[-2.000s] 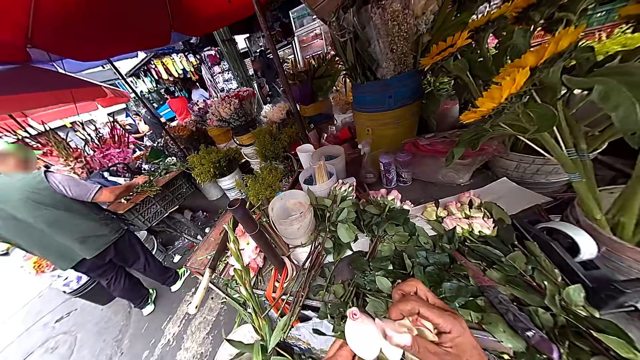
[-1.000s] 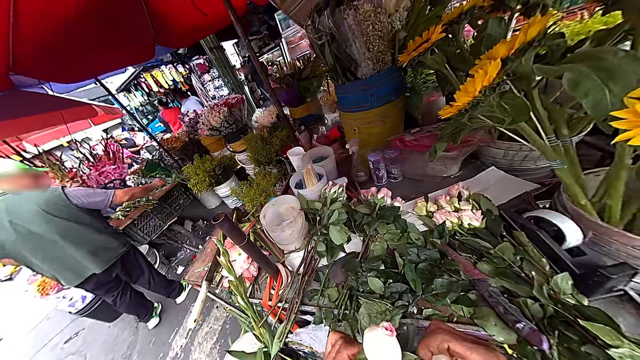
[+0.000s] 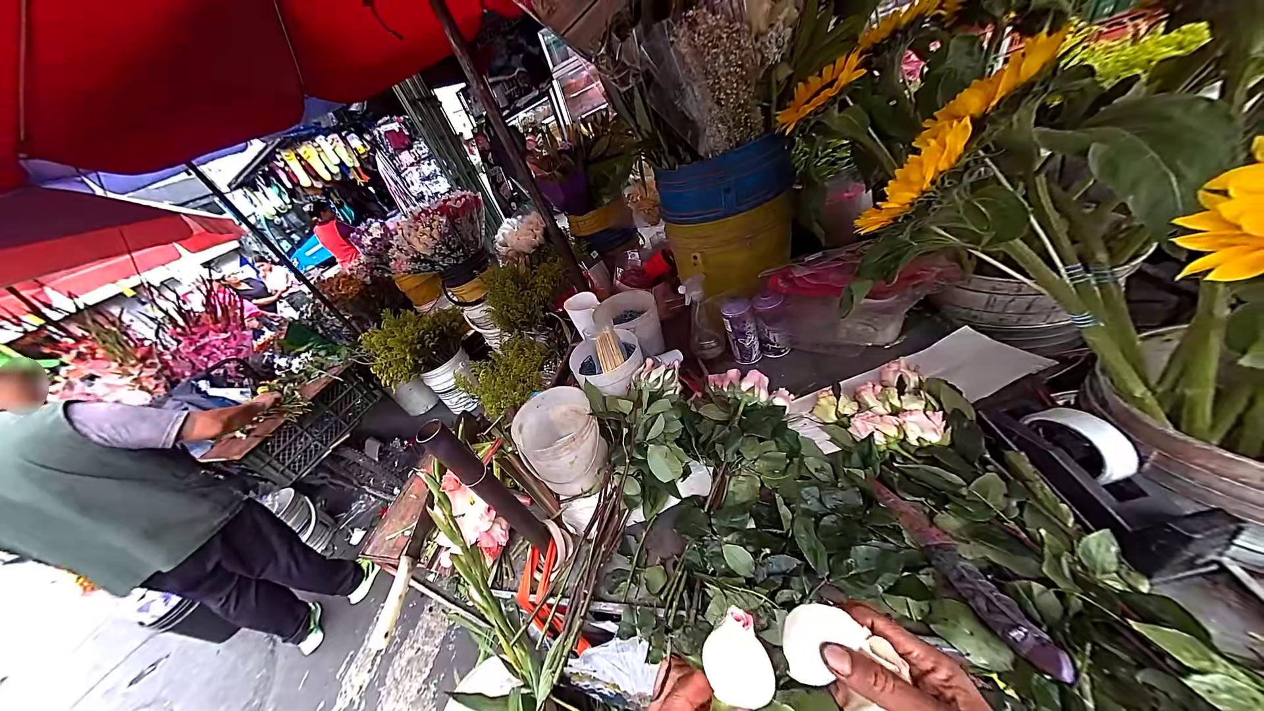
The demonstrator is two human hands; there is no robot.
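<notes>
At the bottom edge, my right hand [image 3: 904, 664] pinches pale rose petals [image 3: 825, 642] between thumb and fingers. Just left of it stands a white rosebud [image 3: 739, 664] with a pink tip. My left hand [image 3: 681, 685] is mostly cut off by the frame; its fingers are curled beside the bud, and the stem is hidden, so its grip cannot be made out. Leafy rose stems [image 3: 770, 523] lie spread beyond both hands, with pink rose heads [image 3: 894, 405] at their far end. A dark-handled knife or similar tool [image 3: 973, 583] lies on the leaves to the right.
A tape dispenser [image 3: 1086, 444] and buckets of sunflowers [image 3: 1175, 464] stand at right. Beyond the roses are a whitish plastic bucket [image 3: 560, 439], spray cans [image 3: 741, 331] and a blue-and-yellow bucket [image 3: 731, 217]. A metal tube [image 3: 484, 484] leans at left. A person [image 3: 118, 484] stands by a crate [image 3: 316, 420].
My right hand has come up from the bottom edge beside the bud, with pale petals now in its fingers. The person at left still reaches over the crate.
</notes>
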